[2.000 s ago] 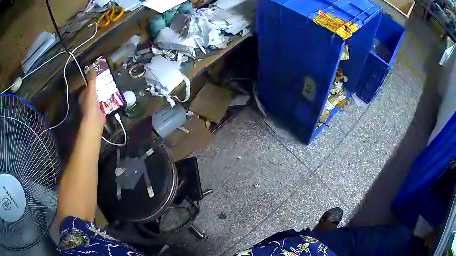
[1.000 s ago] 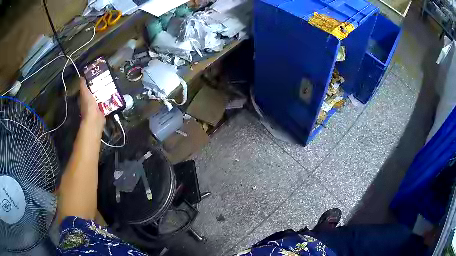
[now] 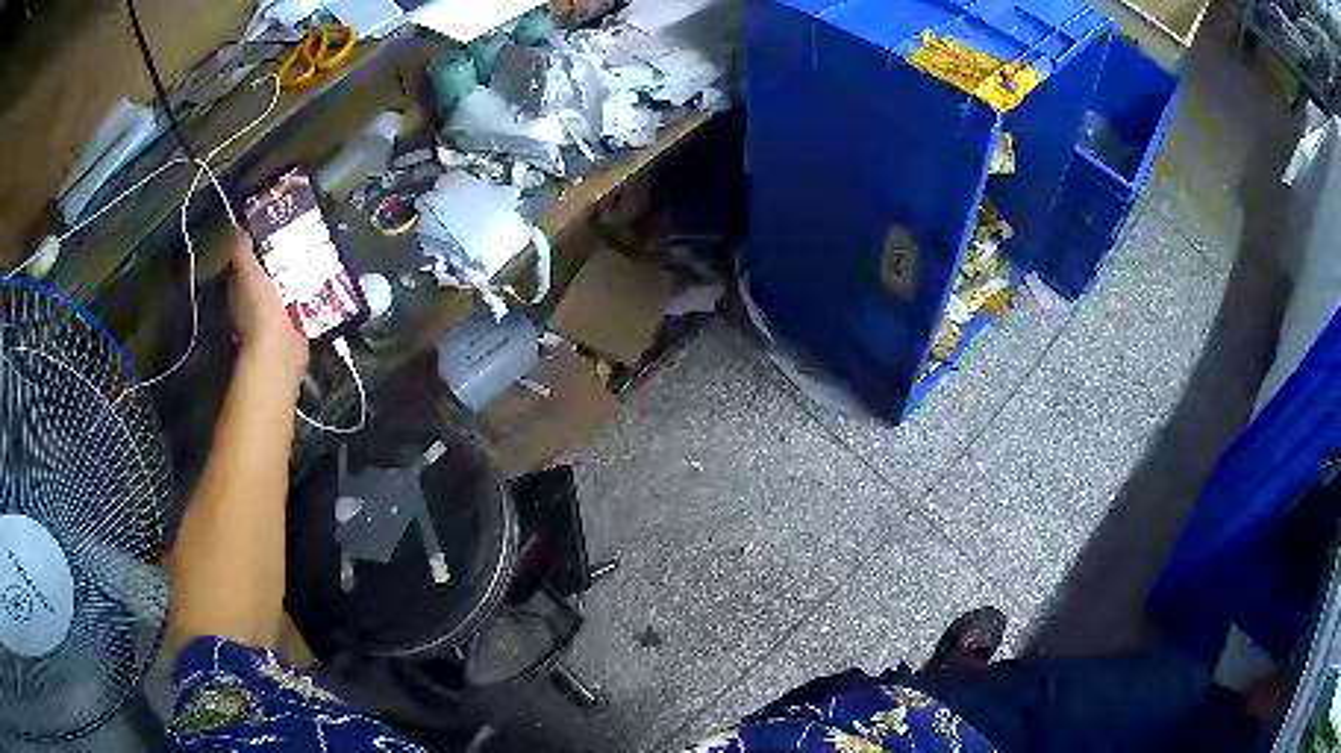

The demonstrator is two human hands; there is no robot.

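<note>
My left hand [image 3: 265, 306] reaches up from the lower left, with the forearm stretched out. It holds a smartphone [image 3: 306, 253] upright, with the lit screen facing me. The fingers are mostly hidden behind the phone. A white cable [image 3: 353, 386] is plugged into the phone's lower end and loops below it. My right hand cannot be made out.
A fan [image 3: 66, 515] stands at the left. A round black stool [image 3: 397, 544] with tape strips is below the phone. The bench [image 3: 633, 174] carries scraps and yellow-handled scissors [image 3: 318, 56]. A large blue bin [image 3: 860, 206] stands on the speckled floor; blue cloth [image 3: 1250, 515] hangs right.
The view has shifted very slightly. My left hand keeps holding the phone in nearly the same place.
</note>
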